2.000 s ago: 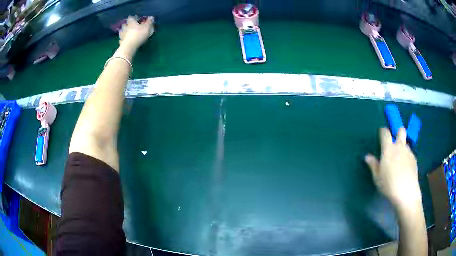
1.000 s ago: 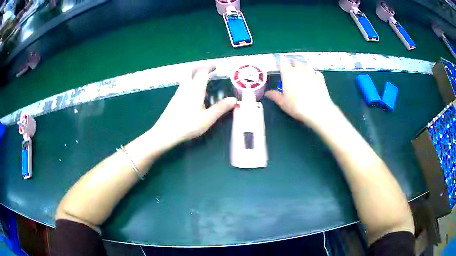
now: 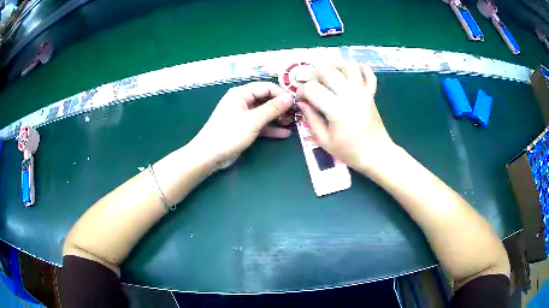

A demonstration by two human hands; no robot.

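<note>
A pale pink handheld fan [image 3: 330, 174] lies on the dark green bench in front of me, its handle slanting down to the right with a dark window in its face. Its round red and white head [image 3: 296, 75] is at the white strip. My left hand [image 3: 244, 120] pinches at the fan's neck from the left with thumb and fingertips. My right hand [image 3: 349, 117] covers the neck and upper handle from the right, fingers bent over the head's edge. What the fingertips hold at the neck is too small and hidden to tell.
Two blue battery packs [image 3: 457, 98] lie at the right. A pink fan with a blue pack [image 3: 27, 174] lies at the far left. Several fans, one at top centre [image 3: 325, 16], are on the green belt beyond the white strip [image 3: 180, 73]. A carton of blue packs [image 3: 524, 195] stands at right.
Both hands have closed in on the fan's neck. The fan has turned so its handle end points further right. The fans on the belt have shifted in view.
</note>
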